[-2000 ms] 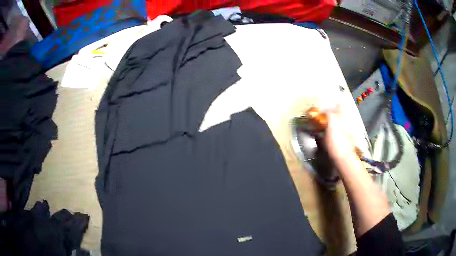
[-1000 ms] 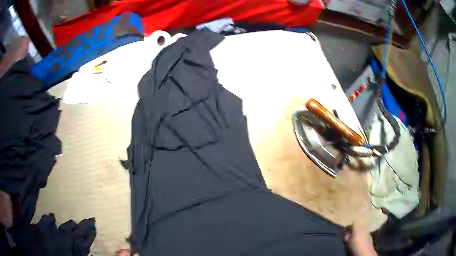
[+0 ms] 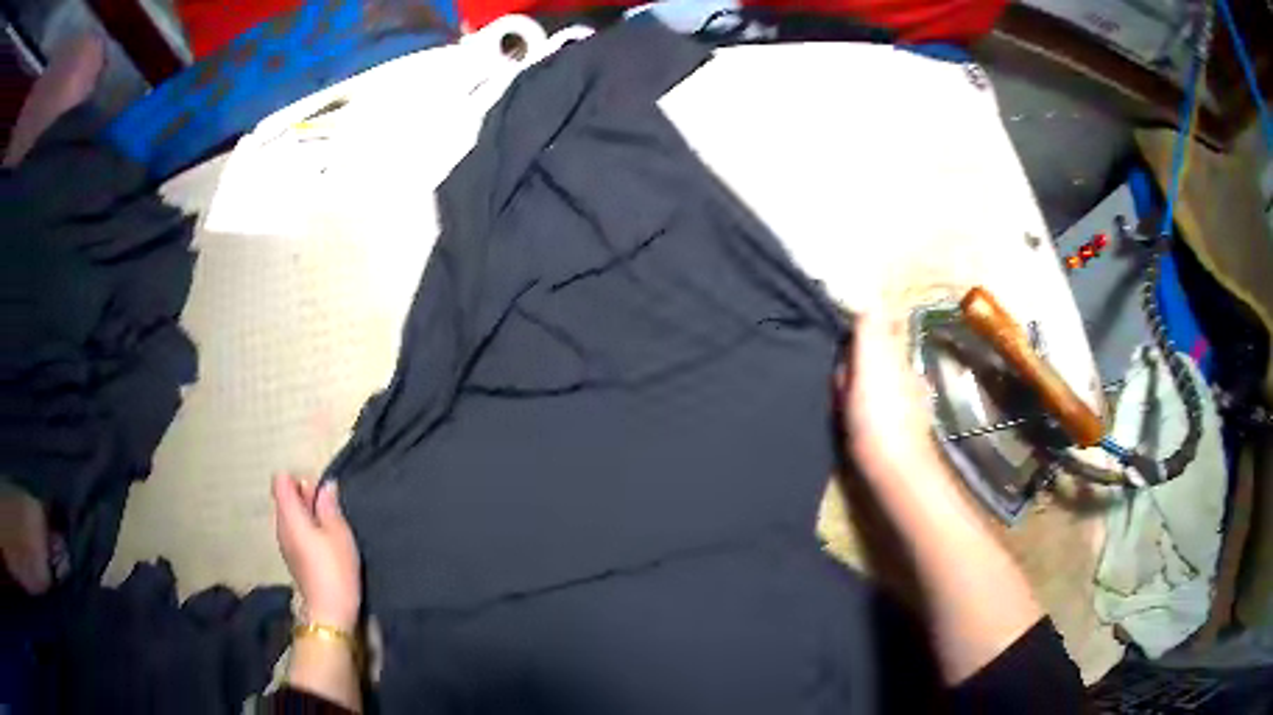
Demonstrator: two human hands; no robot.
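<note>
A black garment piece [image 3: 600, 461] lies over the middle of the pressing table, with creases across its upper part and a seam line lower down. My left hand [image 3: 320, 548], with a yellow bracelet at the wrist, grips its left edge between thumb and fingers. My right hand [image 3: 877, 398] is at its right edge, the fingertips partly hidden at the cloth; the edge seems held there. The steam iron [image 3: 994, 405], with an orange-brown wooden handle, stands on the table just right of my right hand, not touched.
Black garment piles [image 3: 91, 335] lie at the left, with parts of another person's hands there. A white roll [image 3: 514, 42] and a blue patterned pad [image 3: 279, 77] are at the far edge. A hose [image 3: 1180, 405], a control box [image 3: 1096, 266] and pale greenish cloth [image 3: 1159, 517] are at right.
The right hand left the iron, which now stands alone. Both hands moved up along the garment's edges from the near side. The garment's lower part has shifted and its upper part spread wider.
</note>
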